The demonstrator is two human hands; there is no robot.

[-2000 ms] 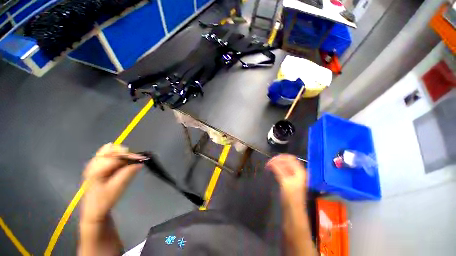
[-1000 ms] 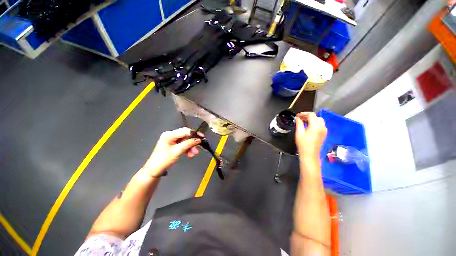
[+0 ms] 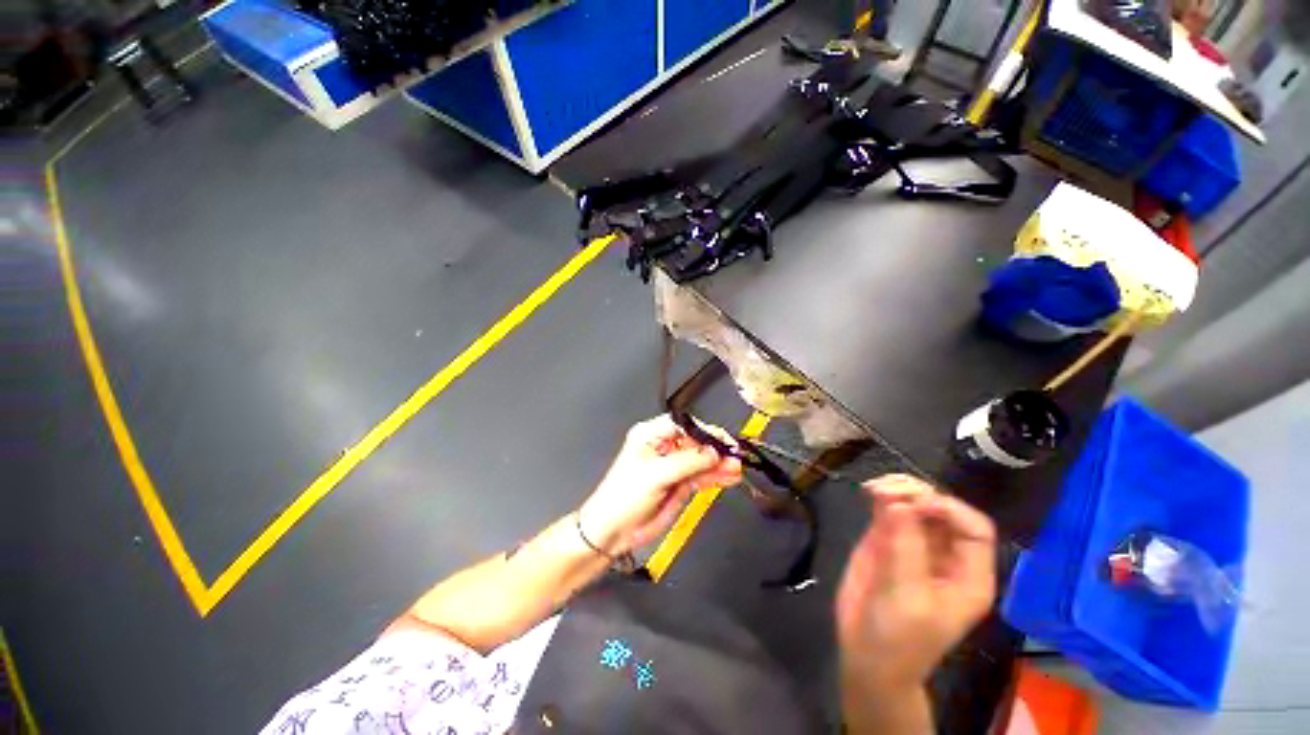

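My left hand (image 3: 664,481) pinches a narrow black strap (image 3: 810,534) in the air in front of the table's stained edge. The strap's free end curves down to the right. My right hand (image 3: 920,574) is blurred, right of the strap, with its fingertips drawn together. Whether it holds a thin applicator cannot be made out. The paint jar (image 3: 1011,429), black inside with a whitish label, stands at the near right table corner. A tangled strap pile (image 3: 704,223) with shiny metal glints lies along the far left part of the table (image 3: 891,323).
A pale yellow tub (image 3: 1106,237), a blue cloth (image 3: 1049,299) and a wooden-looking stick (image 3: 1095,353) are behind the jar. A blue plastic bin (image 3: 1135,574) with a clear bag stands at right, above something orange (image 3: 1056,704). Blue-sided benches (image 3: 575,72) are behind.
The view has swung left, so the table sits further right. My right hand was beside the jar and is now nearer the strap. My left hand still holds the strap.
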